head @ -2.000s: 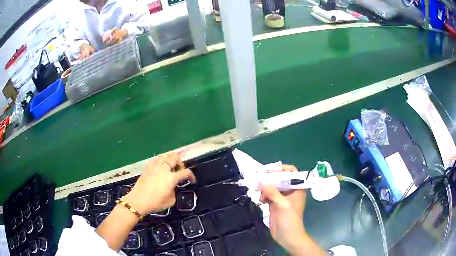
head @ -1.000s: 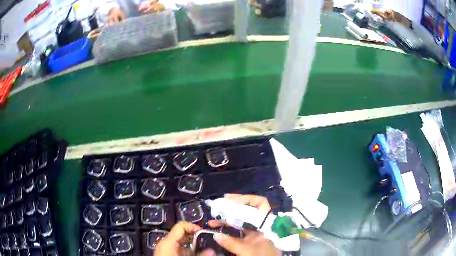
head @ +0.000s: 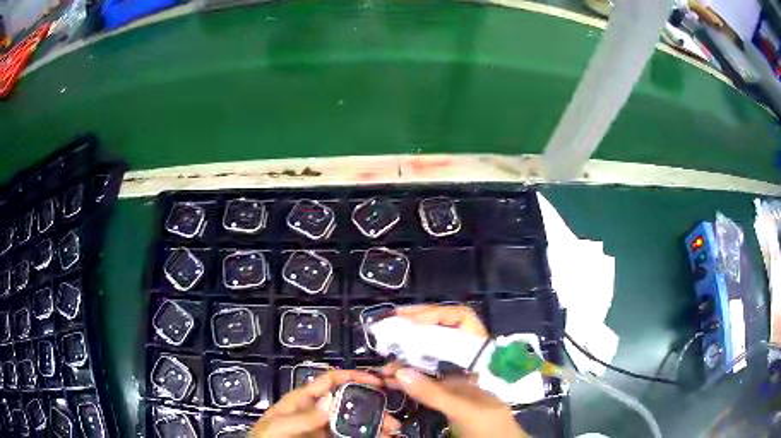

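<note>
My left hand, low in the middle, holds a rounded-square black watch housing with a silvery rim and small dots inside. My right hand touches or nearly touches it from the right with its fingers, and holds the white dispensing syringe with a green cap. The syringe points left over the tray; its needle tip cannot be made out. The black blister tray lies under both hands, with housings in many of its pockets.
A second filled black tray stands at the far left. White paper lies right of the main tray. The blue controller with a lit red switch, a clear hose and a black cable are at right. A pale post rises from the cream divider.
My left hand has left the upper tray and now holds a housing low in front. My right hand with the syringe has come beside it. The view has tilted down, showing more tray.
</note>
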